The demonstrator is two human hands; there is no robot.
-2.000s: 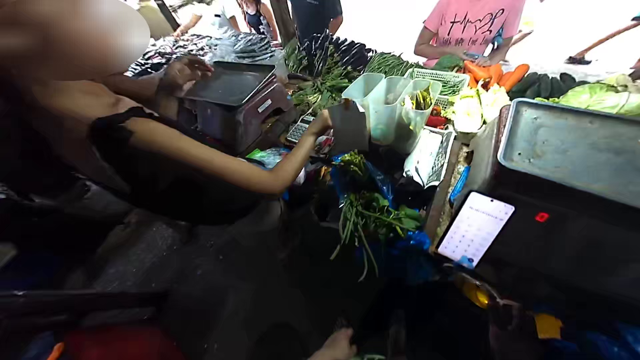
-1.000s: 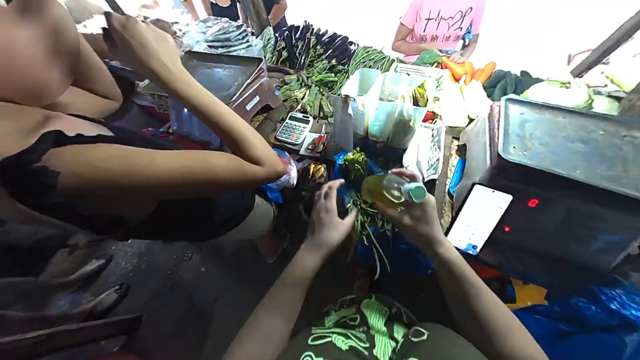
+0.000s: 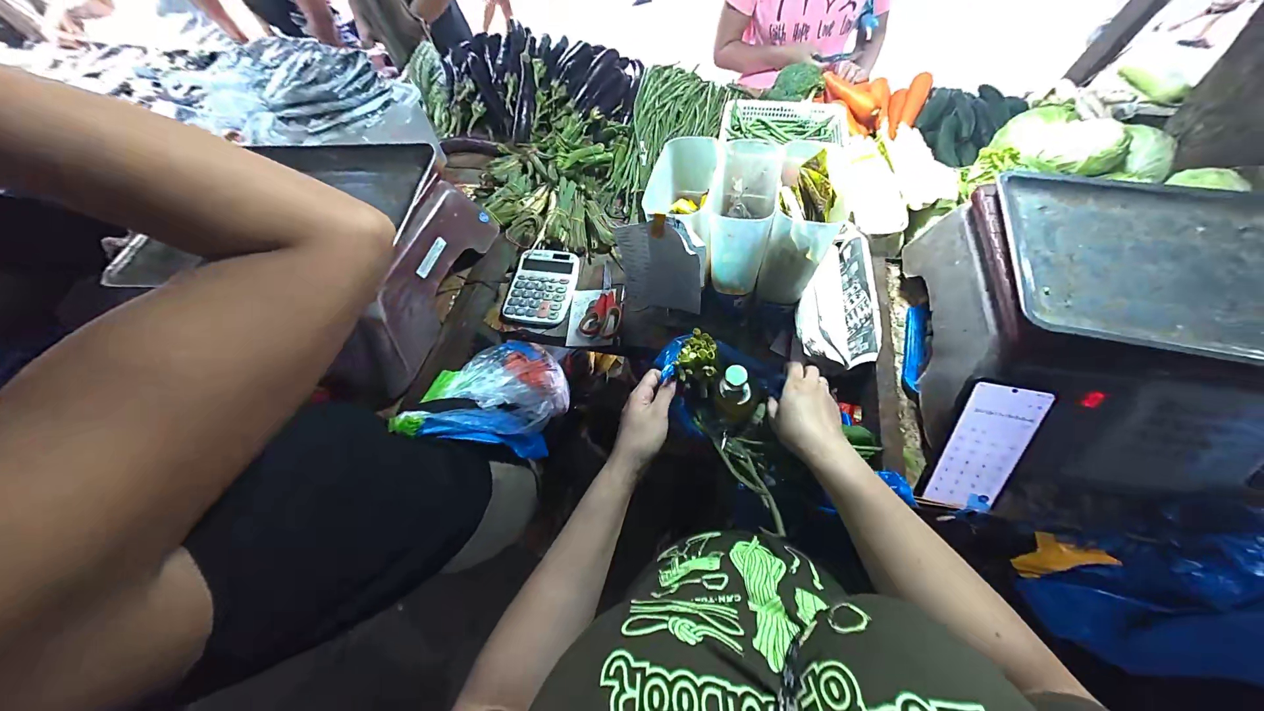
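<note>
Between my hands a blue plastic bag (image 3: 674,354) is spread at its mouth. My left hand (image 3: 647,415) grips the bag's left edge, and my right hand (image 3: 808,410) is at its right edge, fingers curled on the dark blue plastic. Inside stands a bottle with a pale green cap (image 3: 736,380), upright, its lower part hidden. Left of the bottle is a bunch of leafy greens (image 3: 699,355), whose long stems hang out toward me. A calculator (image 3: 541,286) and red-handled scissors (image 3: 600,314) lie on the ledge beyond my left hand.
Clear plastic bins (image 3: 743,212) stand ahead, before eggplants (image 3: 538,79), string beans (image 3: 676,109) and carrots (image 3: 879,99). At right, a weighing scale with a metal tray (image 3: 1136,257) has a phone (image 3: 987,444) against it. A person's bent arm (image 3: 197,296) reaches in close at left.
A second ago my right hand held the bottle above the greens; now the bottle stands in the bag and both hands are at the bag's edges. The person's arm at left has moved.
</note>
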